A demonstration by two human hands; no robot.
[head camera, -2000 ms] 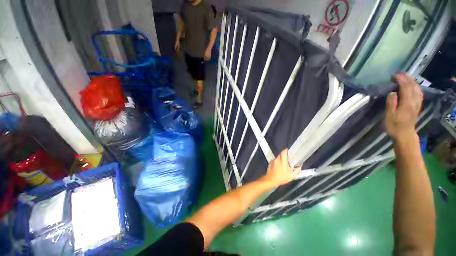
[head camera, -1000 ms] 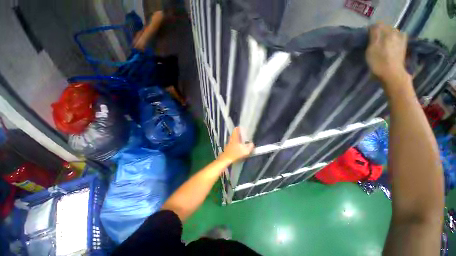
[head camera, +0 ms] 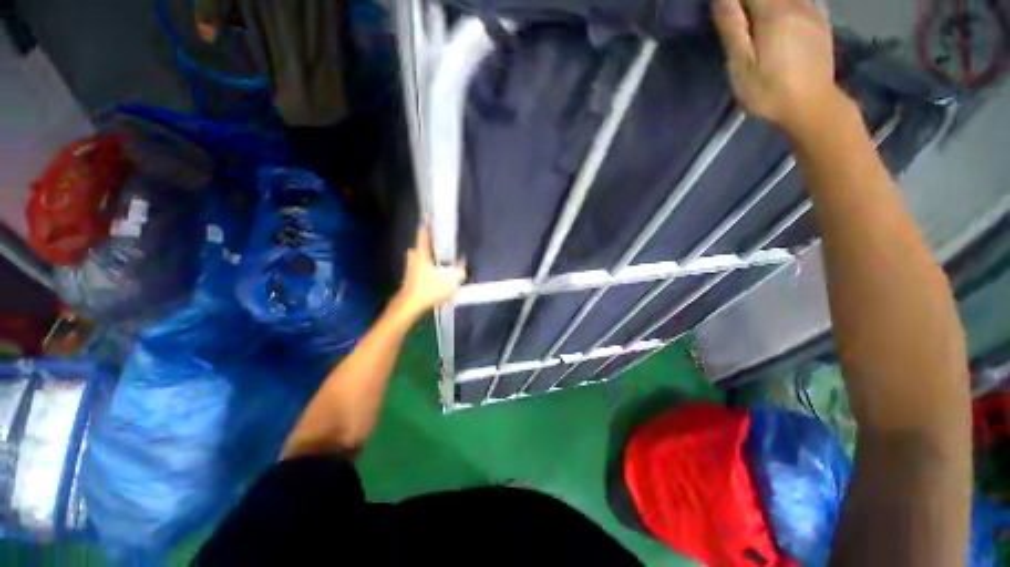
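Note:
The cage trolley (head camera: 620,270) stands in front of me, a white bar frame with dark fabric lining. My left hand (head camera: 430,279) is closed on its near left corner post. My right hand (head camera: 775,55) holds the fabric-covered top rim at the upper edge of the view. The trolley's far side and its top left part are cut off or hidden. Its lower near edge is just above the green floor (head camera: 426,449).
Blue plastic sacks (head camera: 166,415) and a red sack (head camera: 80,199) on a dark bag crowd the left. A blue crate (head camera: 78,443) is at lower left. A red sack with a blue bag (head camera: 692,476) lies at lower right. A person (head camera: 297,66) stands beyond at upper left.
The trolley has turned and moved away, its near side now facing me more squarely. The red sack with blue bag shows nearer at lower right. Both hands keep hold.

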